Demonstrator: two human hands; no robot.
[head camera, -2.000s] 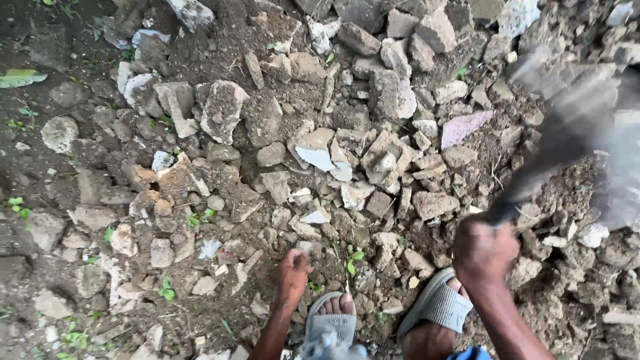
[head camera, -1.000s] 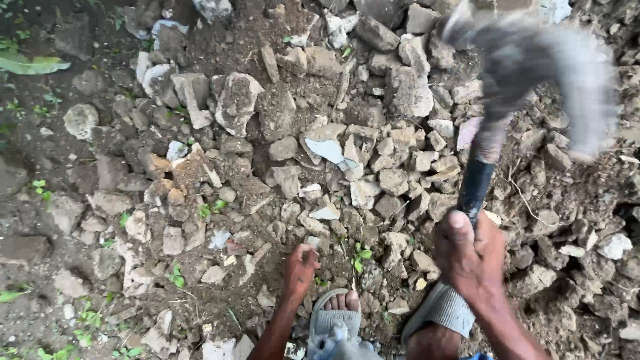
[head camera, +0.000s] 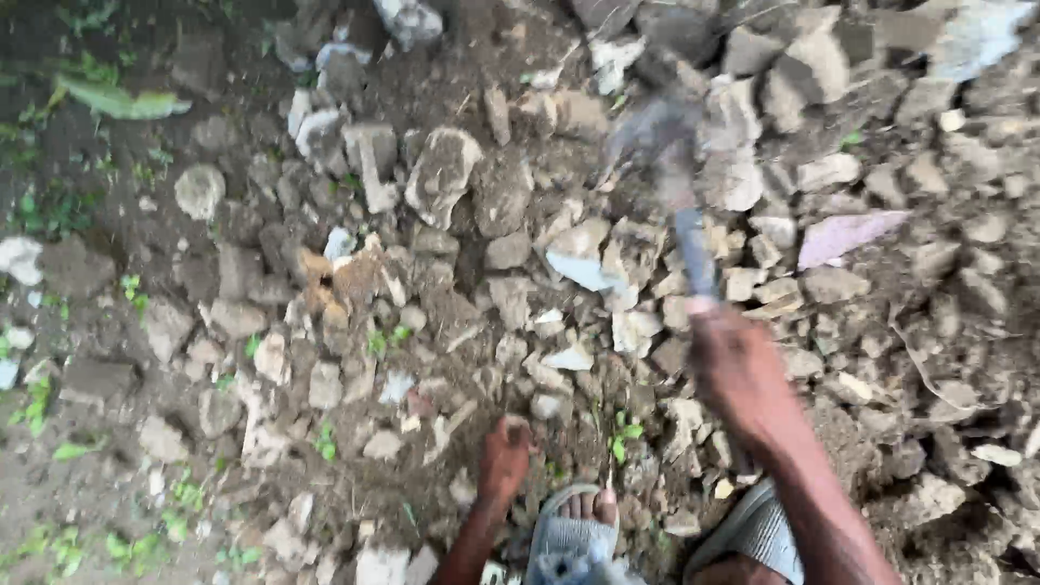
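Note:
My right hand (head camera: 735, 366) grips the dark handle of a hammer-like tool (head camera: 695, 252). Its blurred metal head is over the rubble, up and to the left of the hand, and blur hides its exact shape. My left hand (head camera: 508, 455) hangs low with its fingers curled, just left of my sandaled foot (head camera: 577, 524), and nothing shows in it. Ahead of the hands lie a pale blue-faced fragment (head camera: 581, 264), a small white chip (head camera: 569, 357) and, further right, a pinkish flat piece (head camera: 849, 236).
Broken masonry and stones (head camera: 443, 175) cover the dirt all around. A rust-coloured broken lump (head camera: 341, 280) sits left of centre. Small green plants (head camera: 621, 439) grow among the pieces, and a long leaf (head camera: 118, 99) lies at the upper left. My other sandal (head camera: 751, 532) is beneath my right forearm.
The tool in my right hand has swung from the upper right down toward the left, over the rubble. My left hand has stayed low beside my foot.

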